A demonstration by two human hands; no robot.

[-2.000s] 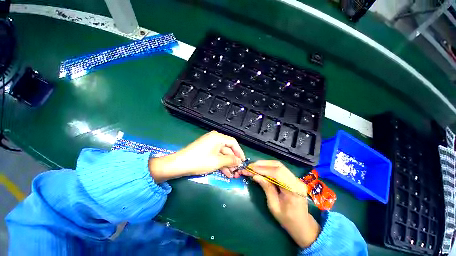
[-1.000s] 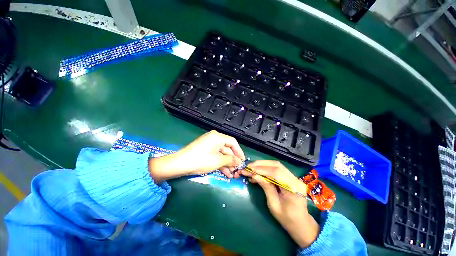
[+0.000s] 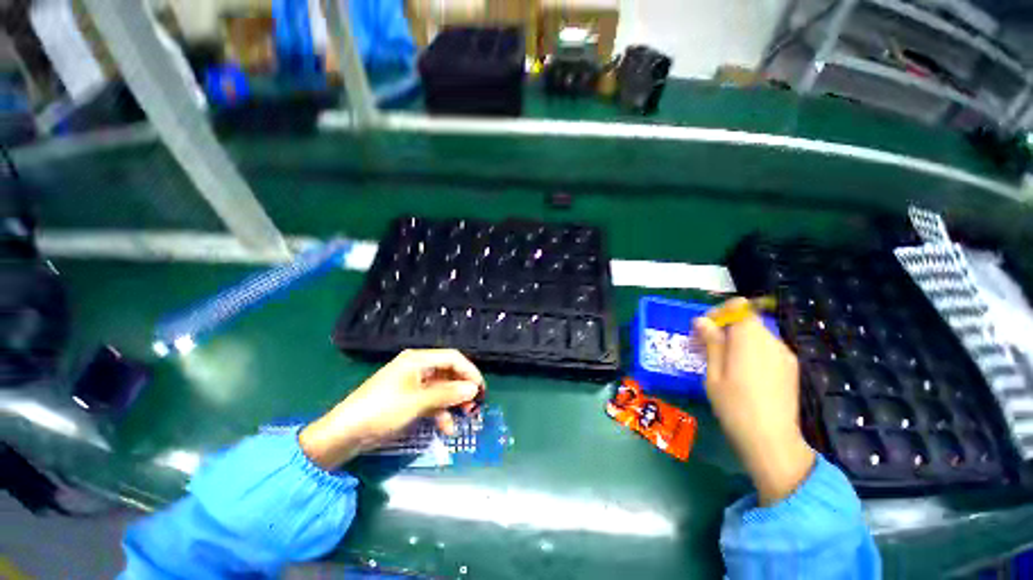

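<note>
My left hand (image 3: 410,399) pinches a small dark component (image 3: 474,403) between thumb and fingertips, above a blue-backed adhesive sheet (image 3: 481,438). The component is blurred and mostly hidden by the fingers. My right hand (image 3: 750,380) holds a slim yellow tool (image 3: 739,310), its tip towards the upper right, over the right edge of the blue bin (image 3: 651,383). The bin holds small white pieces (image 3: 673,350). I cannot tell whether the tool holds anything.
A black tray stack (image 3: 481,359) with small parts lies in the centre; another black tray (image 3: 867,374) is at right. An orange packet (image 3: 654,420) lies before the bin. A second blue sheet (image 3: 252,297) and a dark device (image 3: 110,380) are left. A person's blue clothing (image 3: 380,34) shows behind.
The view has tilted up, showing more of the background. My right hand with the yellow tool has parted from my left hand and moved right to the bin. My left hand keeps its pinch.
</note>
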